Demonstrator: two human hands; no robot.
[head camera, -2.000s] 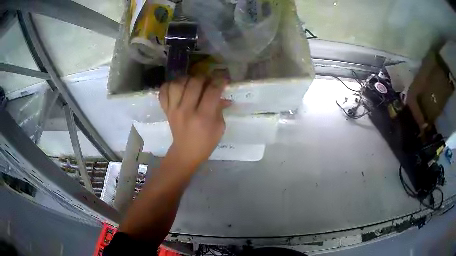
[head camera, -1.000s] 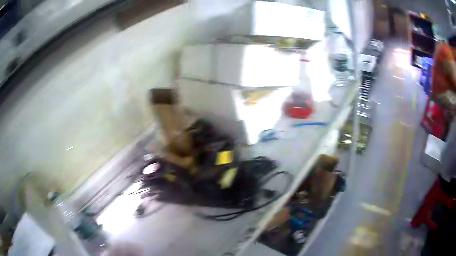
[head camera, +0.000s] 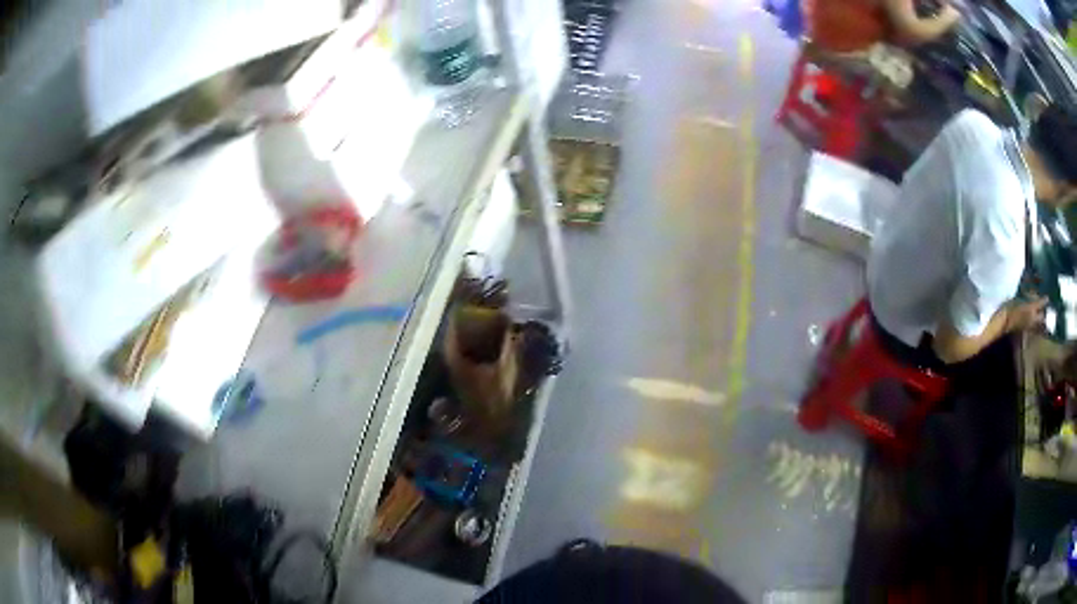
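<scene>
Neither of my hands is in the picture. Nearest in front of me is a pale table with a red container on it, blurred, its contents unclear. A blue strip lies near the red container. Beside the table's edge, lower down, an open drawer or shelf holds brown pieces, a blue item and other small things. A dark rounded shape, blurred, shows at the bottom edge.
White boxes or boards stand on the table's left; black cables lie below them. A yellow line runs along the floor. A person in a white shirt sits on a red stool at a bench; another person sits beyond.
The view has swung right from the open box, past the cables, to the table's end and the aisle. The hand on the box edge two seconds ago is out of view now.
</scene>
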